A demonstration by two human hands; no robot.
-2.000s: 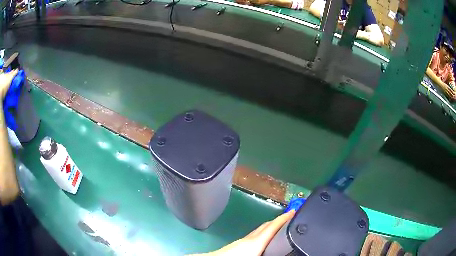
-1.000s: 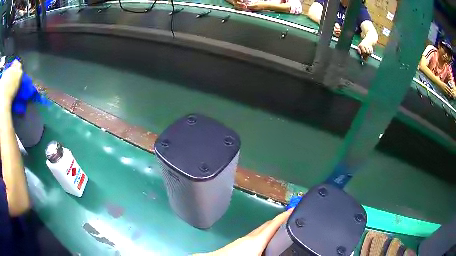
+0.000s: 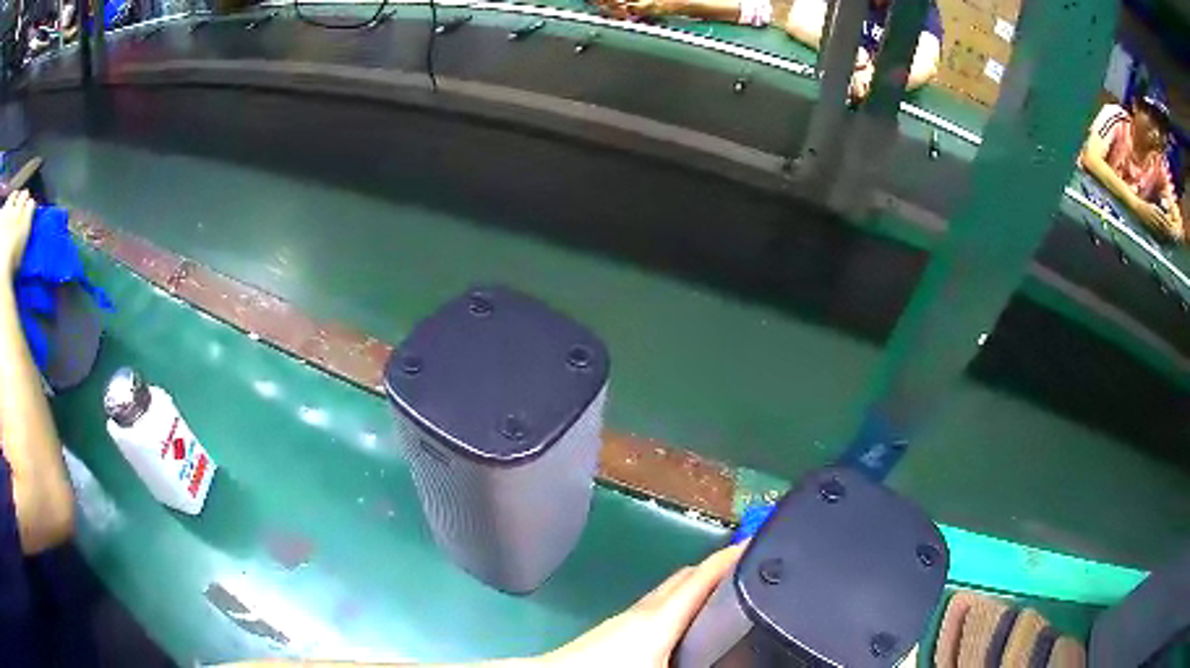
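A dark grey speaker point(image 3: 835, 568) stands upside down at the lower right, its black base with four round spots facing up. My left hand point(image 3: 659, 607) reaches in from the bottom and lies against this speaker's left side, with its fingertips hidden behind it. A bit of blue cloth point(image 3: 753, 522) shows at the fingertips. My right hand is not in view. A second speaker point(image 3: 503, 496), also upside down, stands alone in the middle of the bench with no hand on it.
A white bottle point(image 3: 163, 450) stands at left on the green bench point(image 3: 339, 522). A neighbour's arm holds blue cloth point(image 3: 50, 268) by another speaker. A green post point(image 3: 979, 248) rises at right, above wood-grain panels point(image 3: 998, 637). The conveyor point(image 3: 431, 248) runs behind; people sit across it.
The view has shifted slightly. My left hand stays against the right-hand speaker, which remains upside down. The neighbour's hand and blue cloth have moved a little at the far left.
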